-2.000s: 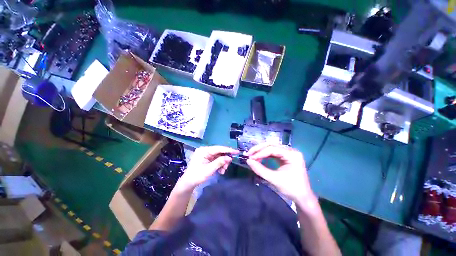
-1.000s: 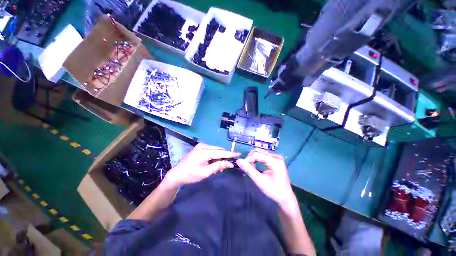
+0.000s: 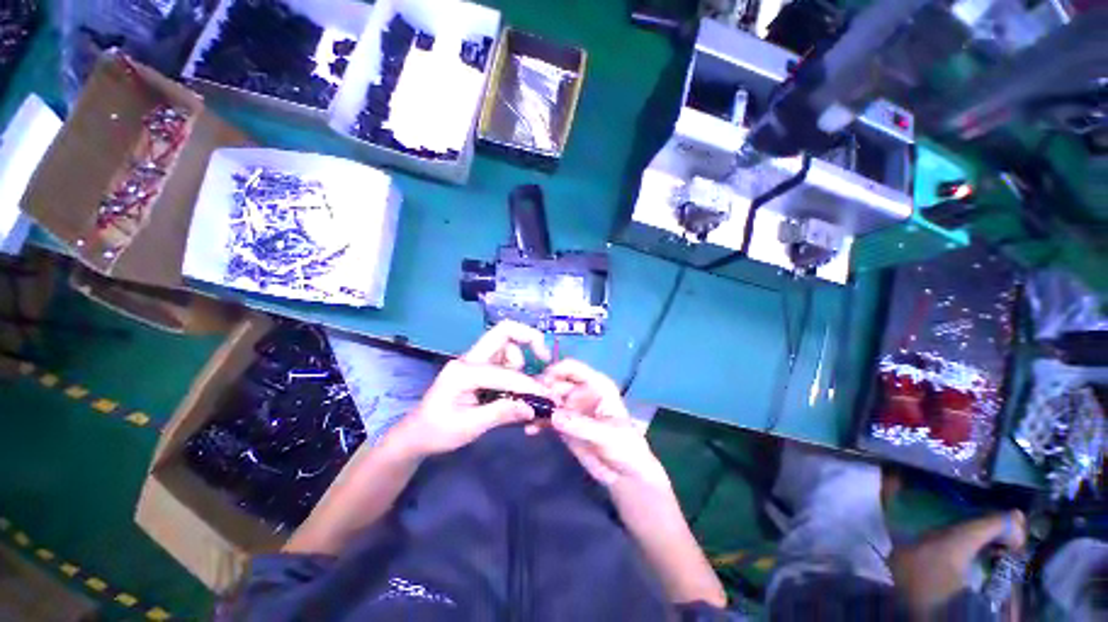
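My left hand [image 3: 471, 395] and my right hand [image 3: 595, 419] meet in front of my body, at the bench's near edge. Between their fingers is a small black plastic part [image 3: 520, 400], partly hidden by the fingers. A short red lead wire [image 3: 555, 349] shows just above my right fingers. The black device housing [image 3: 541, 292] lies on the green-blue mat just beyond my hands, metal parts visible inside, its black handle [image 3: 527, 221] pointing away from me.
At left are a white tray of slim metal parts [image 3: 385, 249], an open brown carton [image 3: 73, 182], white parts boxes [image 3: 425, 103] and a small yellow-brown box [image 3: 496, 116]. Screw feeders [image 3: 717, 170] and the electric screwdriver [image 3: 808, 103] are right. A neighbouring person's hand [image 3: 960, 553] shows lower right.
The view has shifted, so the bench things appear further left. The screwdriver hangs over the feeders rather than near the housing. My hands hold the black part at a changed angle.
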